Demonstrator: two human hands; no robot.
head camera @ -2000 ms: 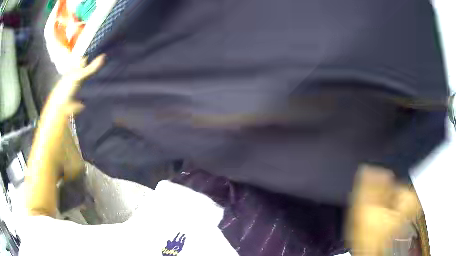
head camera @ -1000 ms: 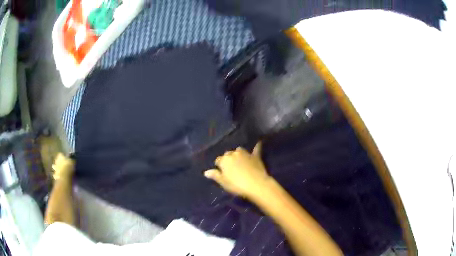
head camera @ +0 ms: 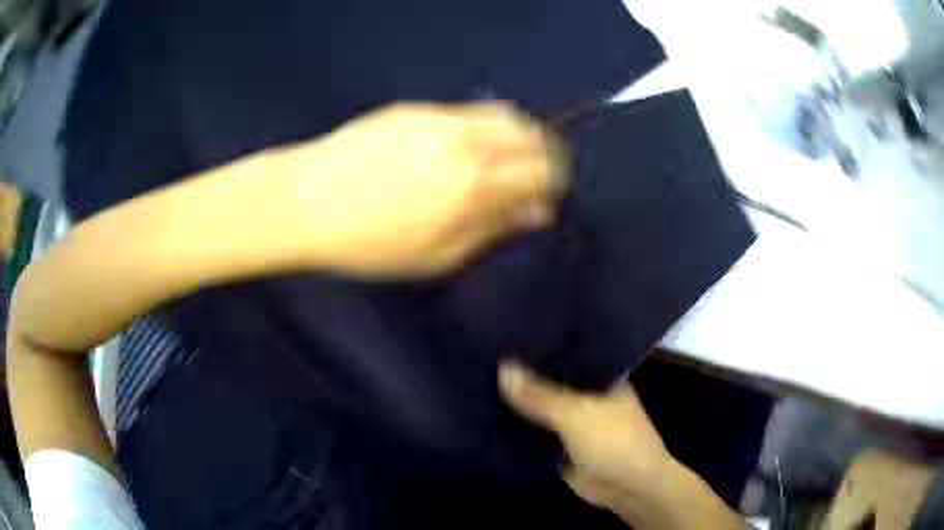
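A dark navy garment panel (head camera: 652,228) lies partly on the white table and hangs over its edge towards me. My left hand (head camera: 445,186) reaches across from the left and is closed on the panel near the middle, slightly blurred. My right hand (head camera: 600,435) is below it at lower centre right, with the thumb on top of the cloth and the fingers hidden under it. More dark cloth (head camera: 311,62) spreads at upper left, beyond my left forearm.
The white table (head camera: 828,321) is at right, its dark edge running to the lower right. A blurred white machine part (head camera: 828,114) stands at upper right with a dark thin cord. Striped or checked cloth (head camera: 150,362) shows at lower left. Something skin-toned, unclear, is at the lower right corner.
The view has turned towards the table and machine. My left hand has moved from the far left to the middle, onto the cloth. My right hand has gone from resting on cloth to gripping a panel edge.
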